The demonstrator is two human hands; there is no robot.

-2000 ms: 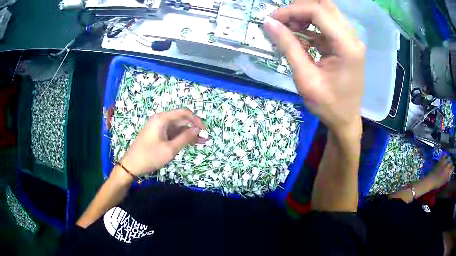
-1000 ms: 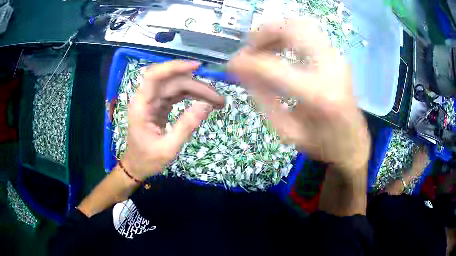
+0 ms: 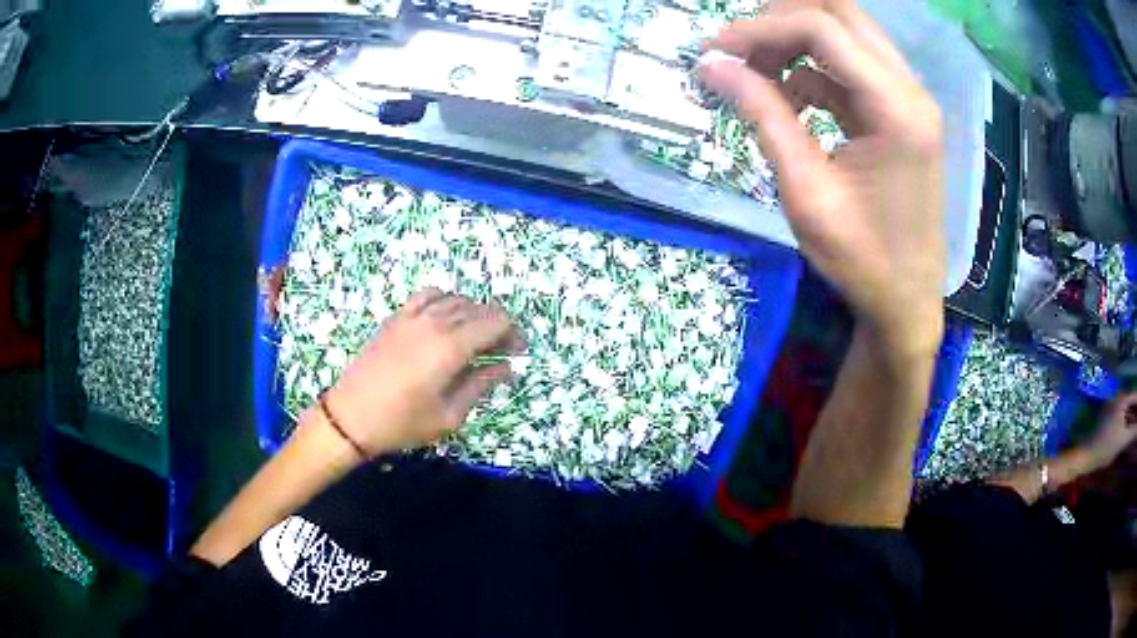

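A blue parts bin (image 3: 776, 293) full of white-and-green connector pieces (image 3: 599, 349) lies in front of me. My left hand (image 3: 430, 368) is over the left-middle of the heap, fingers curled down; whether a piece is between the fingertips cannot be told. My right hand (image 3: 848, 150) is raised above the machine's right end, thumb and index fingertips close together beside the silvery metal fixture (image 3: 580, 56). A small pale thing shows at its fingertips, too small to tell if it is held. Loose pieces lie under and beside this hand.
The machine base plate (image 3: 412, 75) runs along the back, with cables (image 3: 293, 69) at its left. A translucent tub (image 3: 966, 187) stands behind my right hand. A green parts bin (image 3: 125, 299) is at far left. At right, another person's arm (image 3: 1079, 461) reaches beside a bin of pieces.
Since one second ago my hands have moved apart from above the bin. My right hand has gone up and right to the machine; my left hand has lowered onto the heap.
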